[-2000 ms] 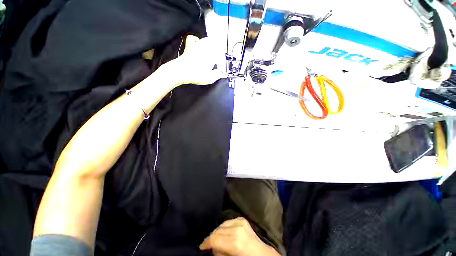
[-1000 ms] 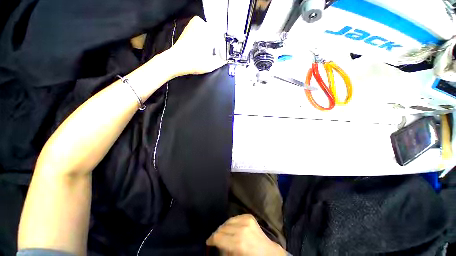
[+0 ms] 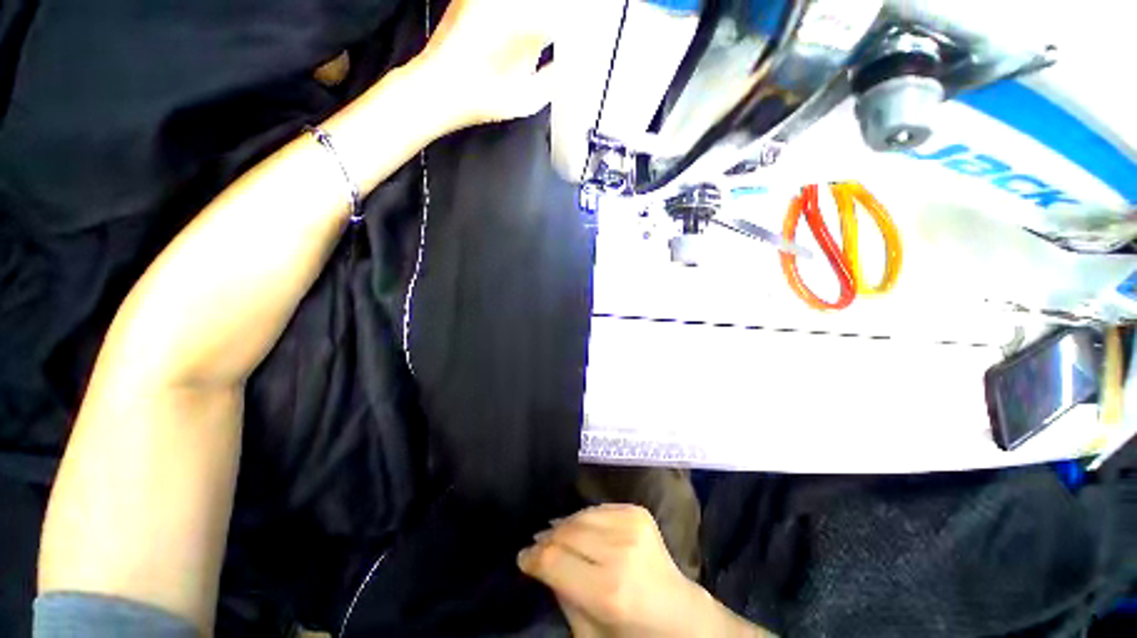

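Note:
Black cloth [image 3: 499,299] lies under the machine head, its straight right edge running from the needle area to the table's front edge. A white stitch line runs along it on the left. The presser foot and needle [image 3: 599,187] are at its far right edge. My left hand [image 3: 499,62] lies on the cloth beyond and left of the needle, partly cut off by the top edge; its fingertips are hidden. My right hand [image 3: 607,563] is at the cloth's near right edge, fingers curled, pinching it.
Scissors with red and yellow handles [image 3: 852,249] lie right of the needle. A phone [image 3: 1041,386] lies at the table's right. The white machine head [image 3: 798,75] spans the upper right. Dark speckled cloth [image 3: 898,548] is below the table edge. More black cloth [image 3: 162,112] is heaped left.
The view has shifted, and the machine head looks larger and nearer. My left hand now sits farther from the needle, towards the top edge. My right hand stays at the cloth's near edge.

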